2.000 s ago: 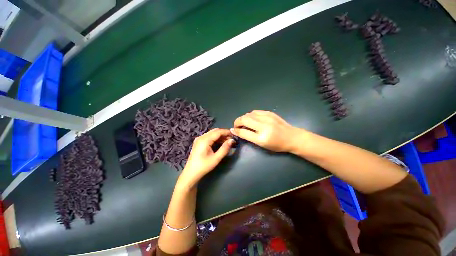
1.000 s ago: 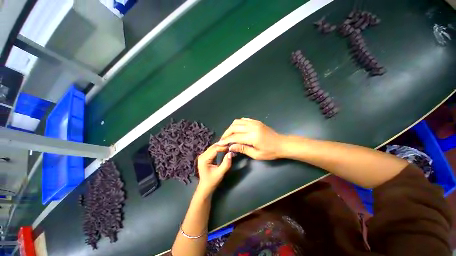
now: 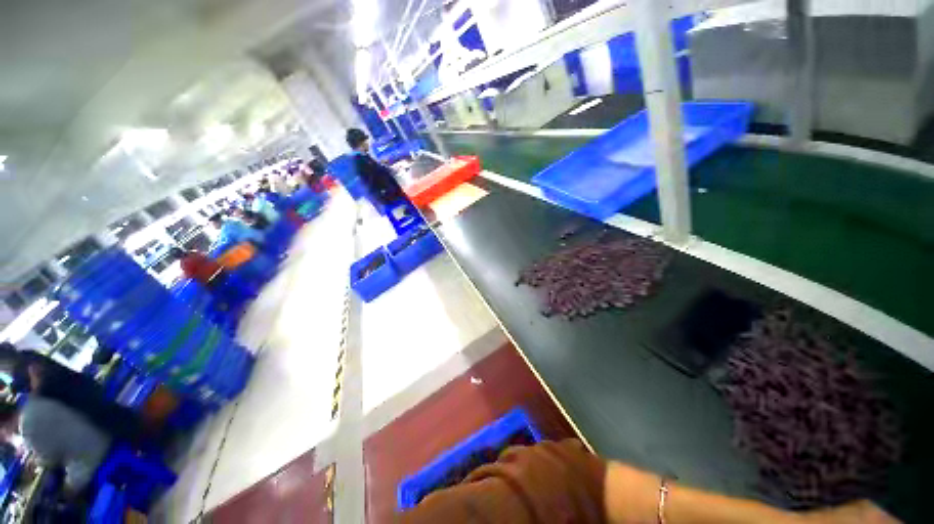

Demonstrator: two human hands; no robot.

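A loose heap of small dark brown-purple parts lies on the dark green bench at the lower right. A flat black phone, blurred, lies beside it. A wider second pile of such parts lies on the phone's far side. My left arm enters at the bottom, with a brown sleeve and a thin bracelet. Only a strip of my left hand shows at the bottom edge, below the near heap; its fingers are cut off. My right hand is out of the picture.
An empty blue tray is by the white metal post. A red tray is at the bench's far end, near a standing person. A blue tote with dark parts is below the bench edge. Stacked blue totes and seated people are at left.
The view has swung left and up to the hall. The two rows of parts and my right hand have left the picture; my left hand is now mostly cut off.
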